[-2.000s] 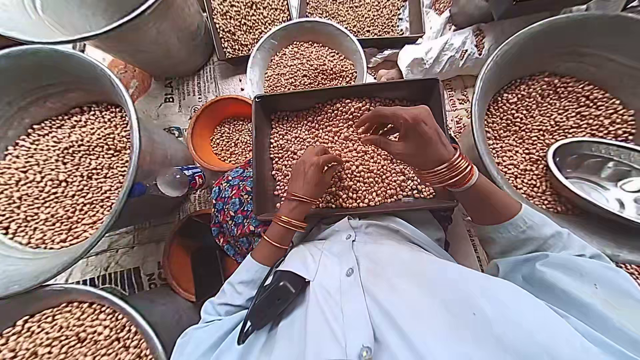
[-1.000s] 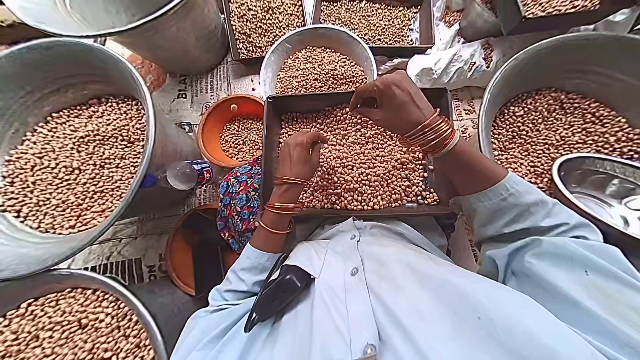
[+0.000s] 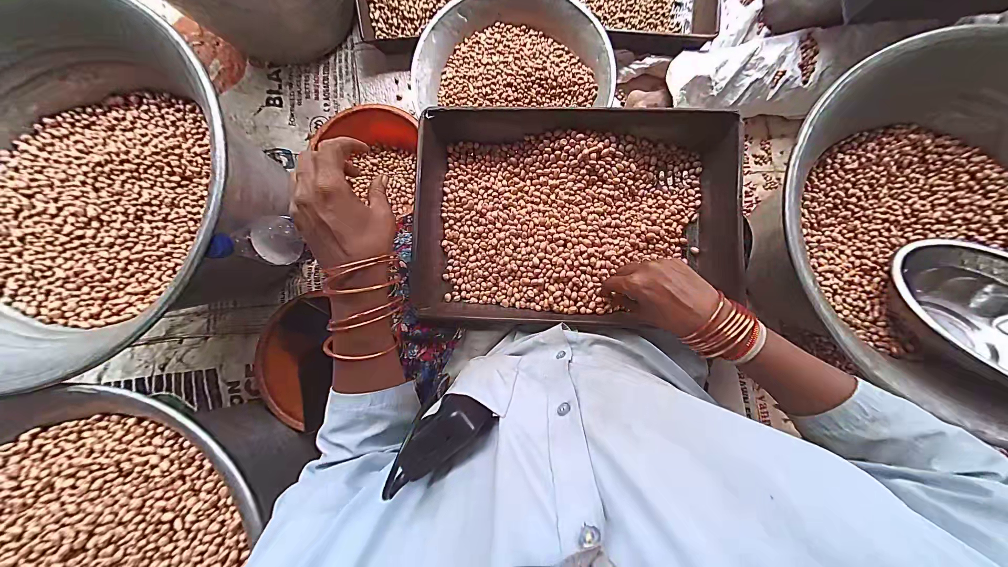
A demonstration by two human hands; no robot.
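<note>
A dark rectangular metal tray (image 3: 717, 173) rests at my lap, with a layer of reddish-brown peanut kernels (image 3: 567, 213) spread in it. My left hand (image 3: 342, 201) is over the near left edge of an orange bowl (image 3: 366, 118), which holds more kernels and stands left of the tray. Its thumb and fingers are apart, and no kernel shows between them. My right hand (image 3: 661, 291) is low in the tray's near right part, its curled fingertips at the kernels. Whether it grips any is hidden. Both wrists wear bangles.
Large metal tubs of kernels stand at left (image 3: 216, 150), lower left (image 3: 236, 480) and right (image 3: 795, 157). A metal bowl (image 3: 606, 55) of kernels is beyond the tray. A steel dish (image 3: 906, 283) lies in the right tub. A plastic bottle (image 3: 276, 240) and another orange bowl (image 3: 276, 378) are at left.
My left hand has moved from above the tray's left side to the orange bowl. My right hand has come down from the tray's far right part to its near right part.
</note>
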